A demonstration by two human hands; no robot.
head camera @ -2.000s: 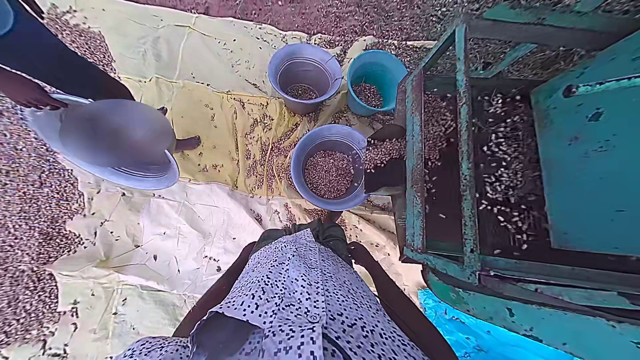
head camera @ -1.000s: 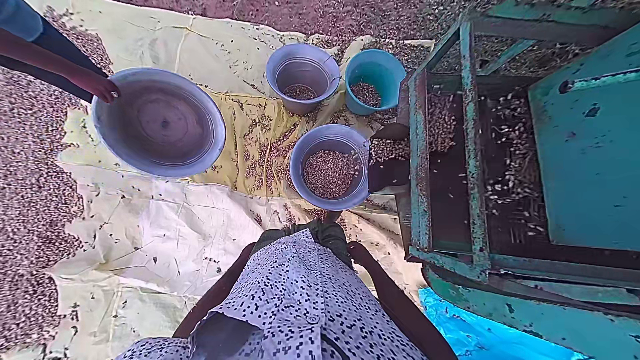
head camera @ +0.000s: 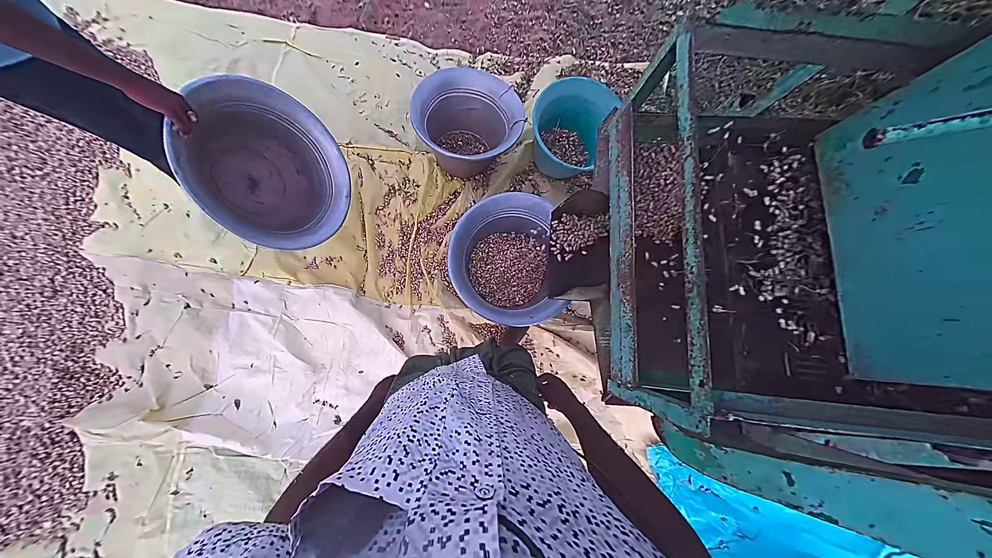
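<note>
My right hand [head camera: 555, 390] hangs beside my thigh, near the spout side of a green metal machine [head camera: 621, 256]; nothing shows in it, and its fingers are not clear. My left arm reaches down at my other side, its hand hidden or too dark to make out against my trousers. Just in front of me, a grey-blue plastic basin [head camera: 459, 267] holds shelled nuts or beans [head camera: 508, 267]. More of them lie in the machine's chute [head camera: 577, 232], which ends over this basin's right edge.
A co-worker's hand [head camera: 164, 105] grips a wide basin [head camera: 335, 186] at the left. Beyond my basin stand a grey bucket [head camera: 434, 116] and a teal bucket [head camera: 546, 159], each partly filled. Sheets [head camera: 256, 349] cover the ground, with a spread pile [head camera: 46, 310] at far left and blue tarpaulin [head camera: 721, 504] at lower right.
The co-worker's wide basin, steeply tilted at far left two seconds ago, has turned its inside toward me and moved right. My arms have stayed at my sides.
</note>
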